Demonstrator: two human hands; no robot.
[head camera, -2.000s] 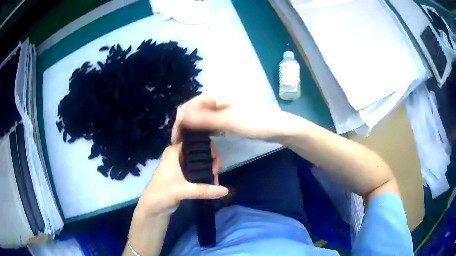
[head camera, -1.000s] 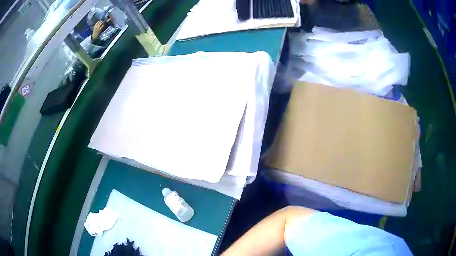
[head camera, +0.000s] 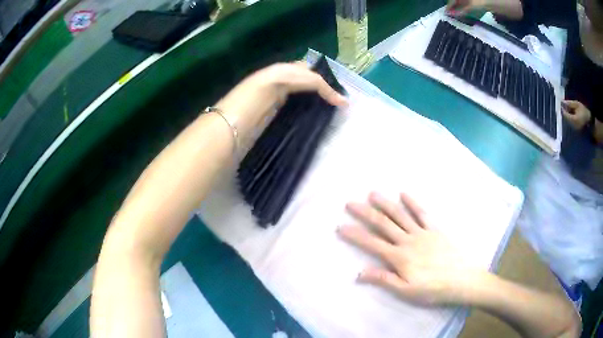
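Note:
A bundle of black bars (head camera: 284, 158) lies slanted on the left part of the white foam sheets (head camera: 330, 257). My left hand (head camera: 297, 86) is around the upper end of the bundle, with the thumb on its right side. The palm is hidden behind the back of the hand. My right hand (head camera: 403, 254) is flat on the white sheet with its fingers spread, holding nothing, slightly blurred.
Black bars in rows (head camera: 492, 72) lie on another stack at the upper right, beside another person's hand (head camera: 576, 114). A post (head camera: 352, 33) stands at the bench's back edge. The work sheet (head camera: 188, 304) shows at the lower left. Loose white sheets (head camera: 568, 211) hang at the right.
The view has turned to the white sheet stack. The black bundle, held over my lap two seconds ago, is now on the sheets in my left hand. My right hand has come onto the stack.

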